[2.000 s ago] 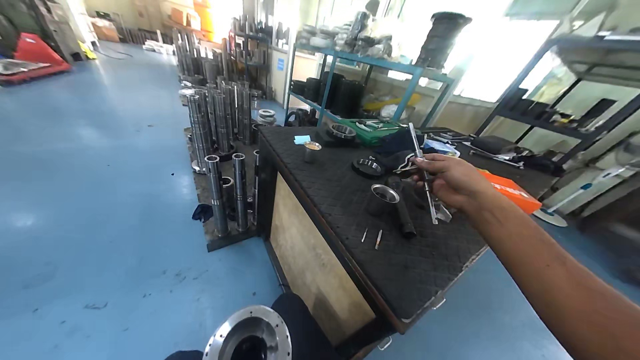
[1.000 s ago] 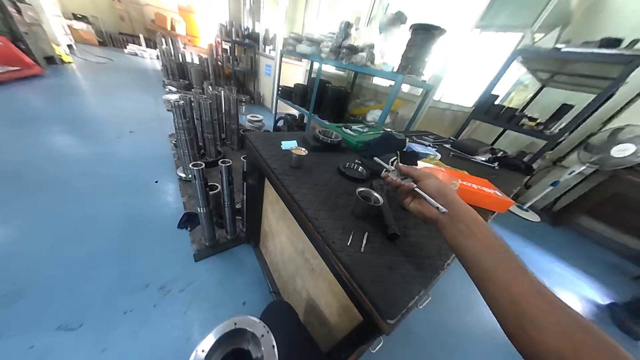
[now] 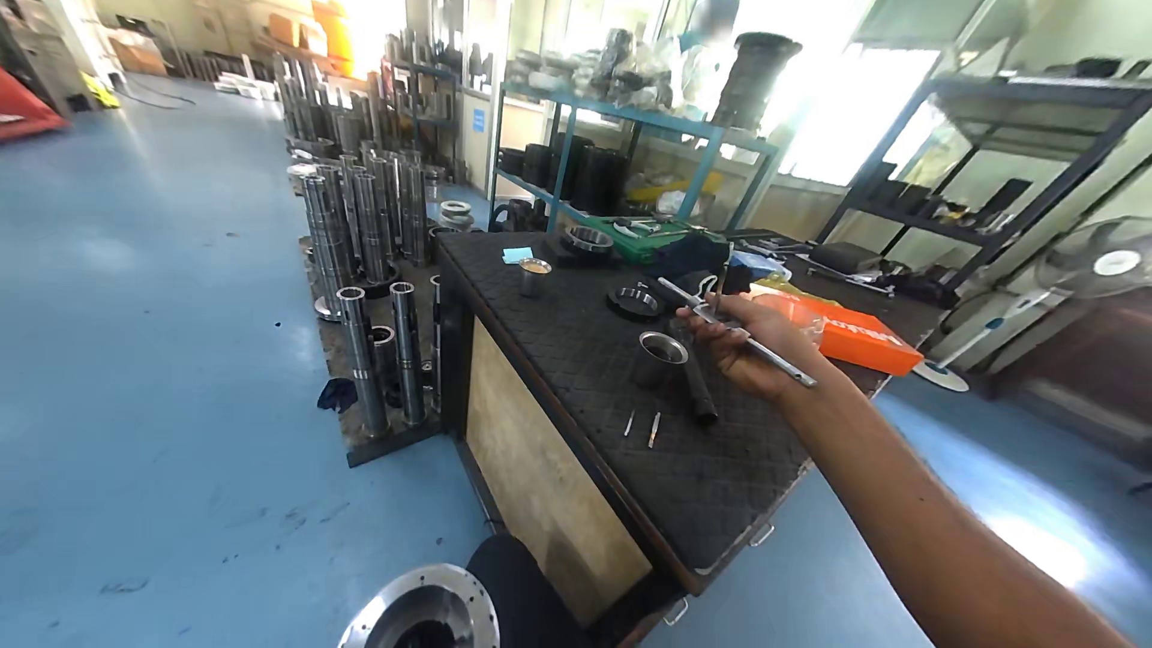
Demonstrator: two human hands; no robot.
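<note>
My right hand (image 3: 751, 346) is closed around a slim metal rod-like tool (image 3: 781, 362) above the black-topped workbench (image 3: 576, 360); the tool slants down to the right, and a thinner piece stands up from the fingers. Just left of the hand are a metal cup-shaped part (image 3: 663, 351) and a dark cylindrical bar (image 3: 697, 387). Behind these lies a black ring (image 3: 634, 303). Two small thin pieces (image 3: 654, 430) lie near the bench's front. My left hand is out of view. A flanged metal ring part (image 3: 432, 612) shows at the bottom edge.
An orange box (image 3: 868, 342) lies right of my hand. At the back are a green tray (image 3: 648, 241) and a metal ring (image 3: 588, 240). Upright metal shafts (image 3: 364, 360) stand on the floor to the left. A pedestal fan (image 3: 1008, 315) and shelving (image 3: 999, 85) are on the right.
The metal tool in my right hand has turned from nearly upright to a slant down to the right. The hand still grips it.
</note>
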